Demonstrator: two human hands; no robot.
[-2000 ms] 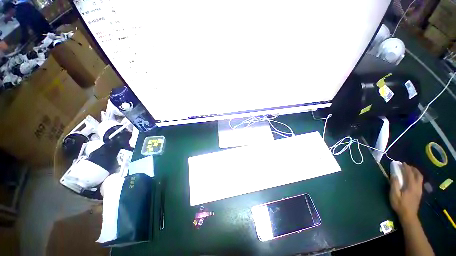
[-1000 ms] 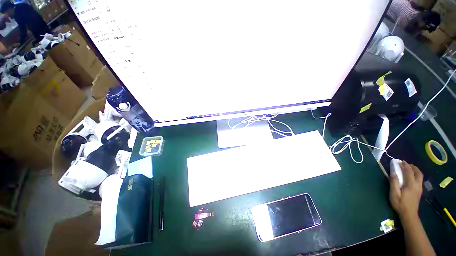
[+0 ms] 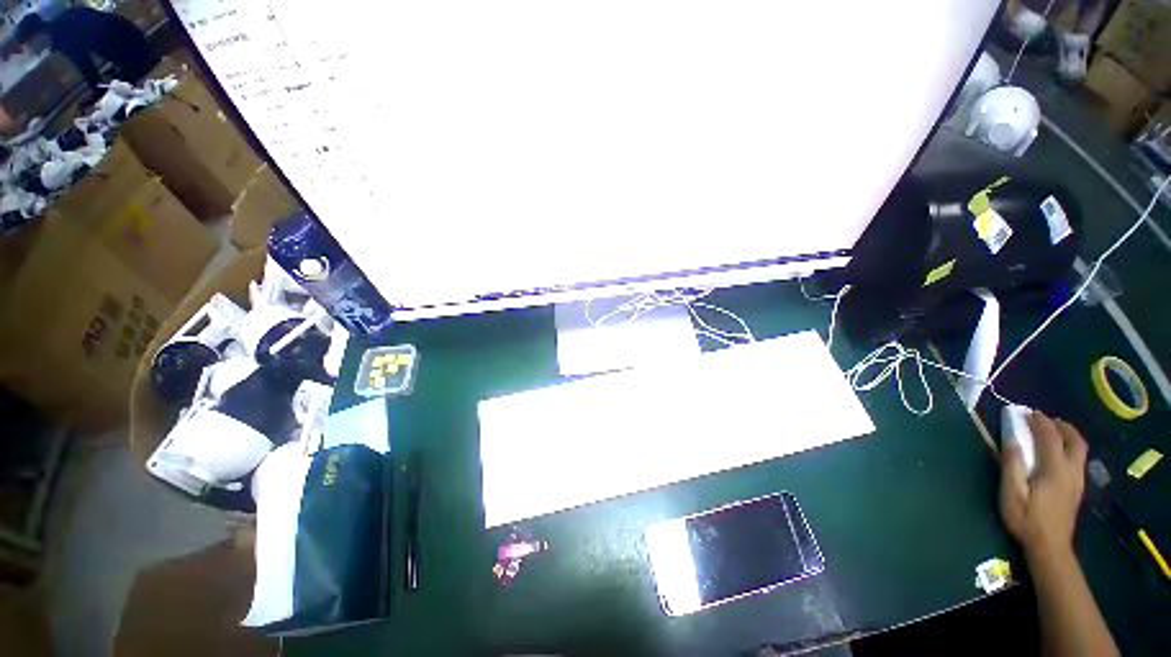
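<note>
My right hand point(image 3: 1047, 488) rests over a small white mouse point(image 3: 1018, 440) at the right of the bench, fingers along its side. My left hand is not in view. A very large bright monitor point(image 3: 578, 141) fills the top, with faint lines of text at its left side. A plain white slab point(image 3: 668, 430) lies below it; no keys can be seen. A smartphone point(image 3: 738, 556) with a light rim and glare lies near the front edge. Thin white cable point(image 3: 899, 372) lies in loops between the slab and the mouse.
Left: a dark green pouch point(image 3: 344, 539), a thin black stick point(image 3: 412, 526), a clear box point(image 3: 387, 370) with yellow pieces, a dark blue bottle point(image 3: 321, 272), a carton of white camera-like units point(image 3: 212, 449). Right: a black bulky case point(image 3: 989, 244), a yellow tape roll point(image 3: 1120, 388). A person point(image 3: 96, 45) stands at far left.
My right hand stays on the mouse. The view has shifted slightly. The person at far left has bent over. The patterned clothing and dark head seen earlier at upper right no longer show.
</note>
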